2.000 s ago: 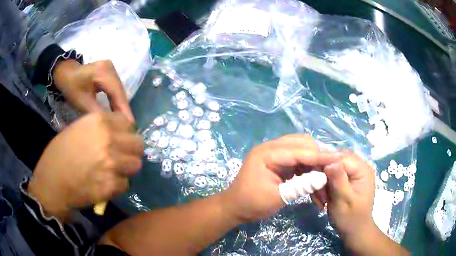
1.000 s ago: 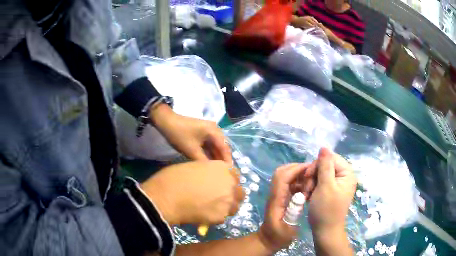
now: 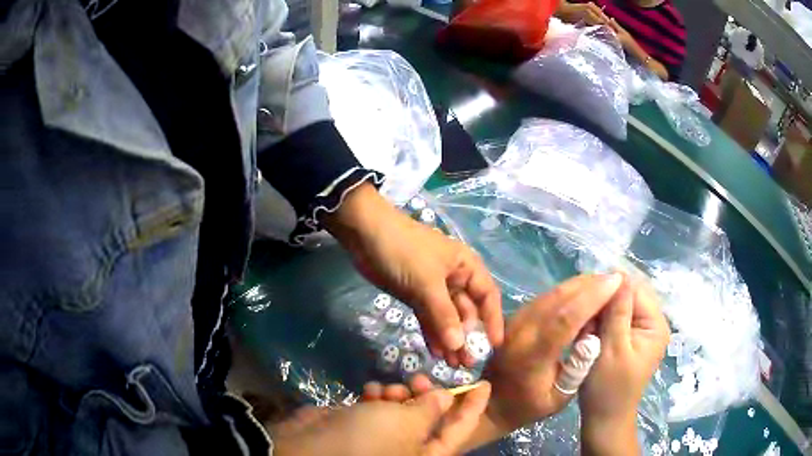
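My left hand [image 3: 543, 347], with a white wrap [image 3: 579, 363] on one finger, meets my right hand [image 3: 626, 352] at the fingertips. Both hands are bent inwards, and anything between the fingers is hidden. Small white holed parts [image 3: 410, 362] lie loose on the clear plastic sheet [image 3: 298, 378], left of my hands. Just left of my left hand, a neighbour's hand [image 3: 418, 267] holds one white holed part [image 3: 477, 346]. The neighbour's other hand [image 3: 383, 427] holds a yellow stick [image 3: 463, 389].
An open bag of white pieces [image 3: 712, 343] lies right of my hands, with small white discs [image 3: 693, 441] below it. A crumpled clear bag [image 3: 579, 178], a milky bag [image 3: 383, 116] and a black flat rectangle [image 3: 460, 147] lie beyond. A denim-jacketed neighbour is close at left.
The neighbour's hands have moved right, close to my left hand, and a holed part now shows in one. My hands stay together at the fingertips. The view has shifted, showing more of the bench beyond.
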